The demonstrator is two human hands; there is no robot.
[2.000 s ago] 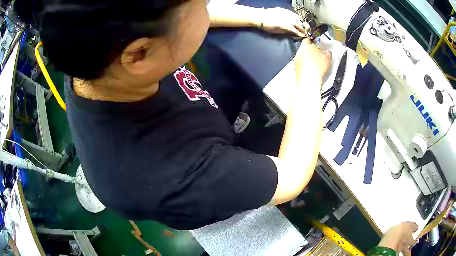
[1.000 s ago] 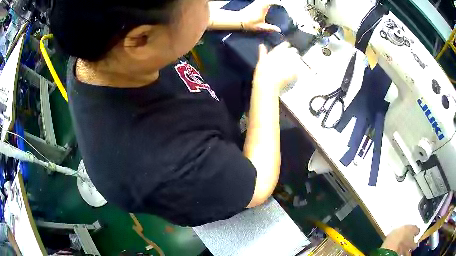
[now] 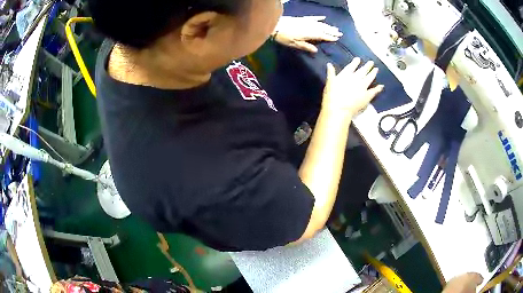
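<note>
My right hand (image 3: pixel 463 282) is at the bottom right, at the table's front corner, cut off by the picture's edge; whether it grips anything cannot be told. My left hand is not in view. A seated person's two hands lie spread on a dark navy garment panel (image 3: pixel 391 86) on the white machine table (image 3: pixel 395 171), left of the needle area (image 3: pixel 401 40). Black-handled shears (image 3: pixel 408 117) lie on the table, partly over or beside fanned-out navy strips (image 3: pixel 441 171).
The white JUKI sewing machine (image 3: pixel 493 109) stands on the right, with a dark band (image 3: pixel 456 37) over its arm. The seated person's dark shirt (image 3: pixel 200 154) fills the middle. A grey-white board (image 3: pixel 295 266), a yellow tube (image 3: pixel 387 273) and a white round base (image 3: pixel 112 191) are lower down.
The seated person's hands have moved from the needle area to the table's left part, and the navy panel now lies flatter under them. The view has shifted slightly; my right hand shows less.
</note>
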